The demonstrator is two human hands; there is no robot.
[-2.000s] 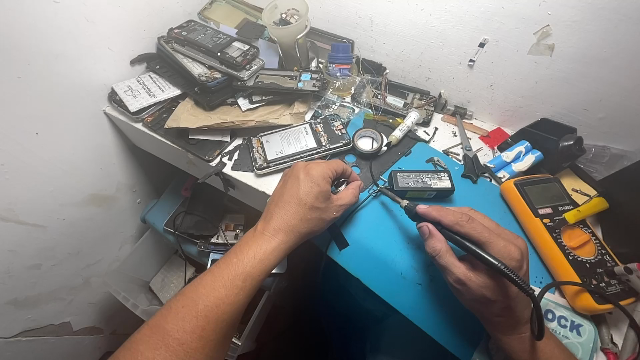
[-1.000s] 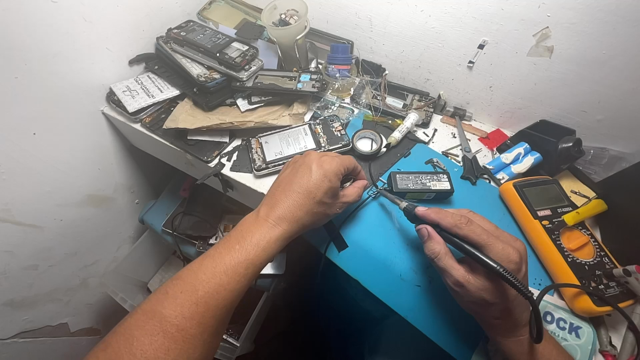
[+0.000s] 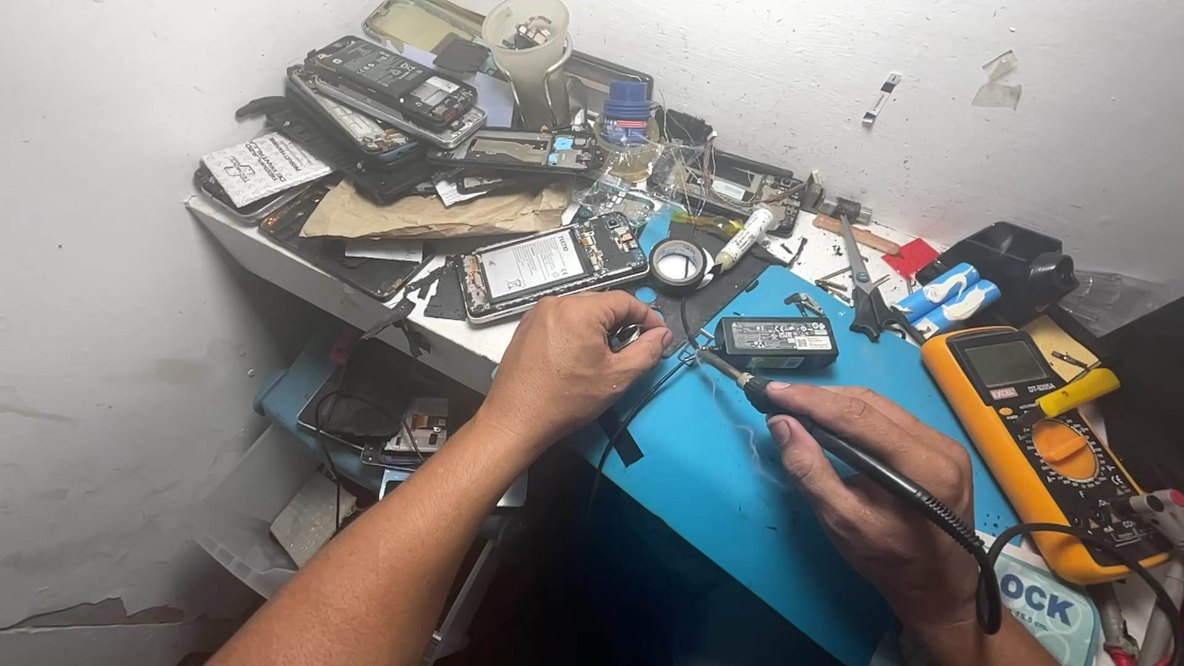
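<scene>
My right hand [image 3: 874, 472] holds a soldering iron [image 3: 814, 430] like a pen, its tip at thin bare wires [image 3: 689, 354] beside a black power adapter [image 3: 777, 342]. Faint smoke rises from near the tip. My left hand [image 3: 583, 351] is closed on a small shiny metal thing [image 3: 625, 336], mostly hidden by the fingers, just left of the wires. A black cable [image 3: 638, 403] runs from the wires down over the edge of the blue mat [image 3: 721, 481]. Behind my left hand lies an opened phone [image 3: 546, 264] with its battery showing. A roll of black tape [image 3: 677, 265] is beside it.
An orange multimeter [image 3: 1045, 453], blue battery cells [image 3: 953, 301] and scissors [image 3: 865, 296] lie on the right. A pile of phone parts [image 3: 388, 92], brown paper [image 3: 425, 217] and a plastic cup [image 3: 527, 55] stand at the back left. Below the table's edge is an open drawer [image 3: 240, 518].
Smoke shows near the iron's tip that is not plain in the earlier frames. My left hand has turned slightly since two seconds ago; my right hand stays almost in place.
</scene>
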